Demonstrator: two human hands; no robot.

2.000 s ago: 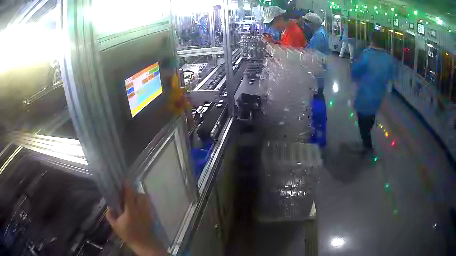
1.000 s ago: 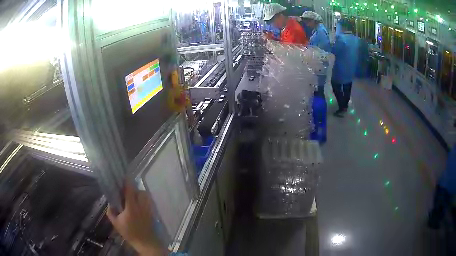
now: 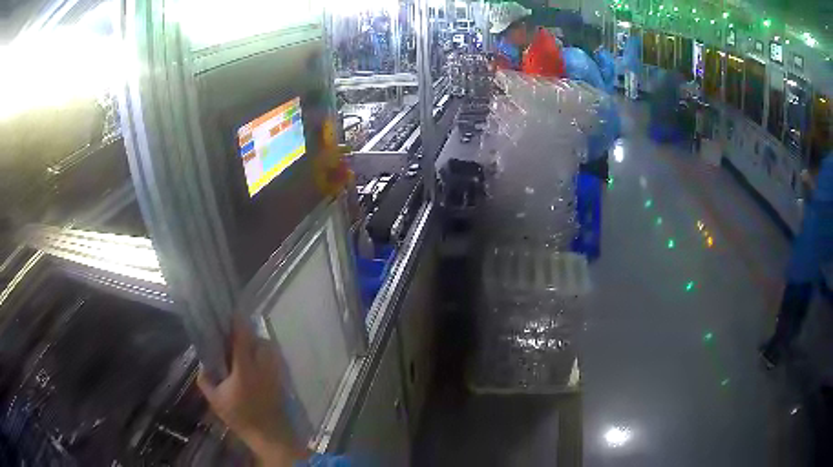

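Note:
My right hand (image 3: pixel 248 388) holds the silver-grey machine frame post (image 3: pixel 173 182) at the lower left, below the screen. The thumb shows on the post's left side; some fingers are hidden. A blue sleeve edge shows at the bottom. My left hand is not in view. A touchscreen (image 3: pixel 271 146) with orange, yellow and blue areas sits in a grey panel right of the post. Blurred yellow and red controls (image 3: pixel 332 164) are beside it.
Right of the panel is a conveyor track (image 3: pixel 402 196) with a blue bin (image 3: pixel 371 276). Stacked clear trays (image 3: pixel 534 319) stand in the aisle. People in red (image 3: pixel 544 55) and blue are behind them. Another person in blue (image 3: pixel 813 233) is at the right edge. Dark machine parts (image 3: pixel 82 365) fill the lower left.
The view has shifted slightly. The person in blue at the right edge shows more fully. The person walking in the aisle has moved farther off. My right hand keeps its hold.

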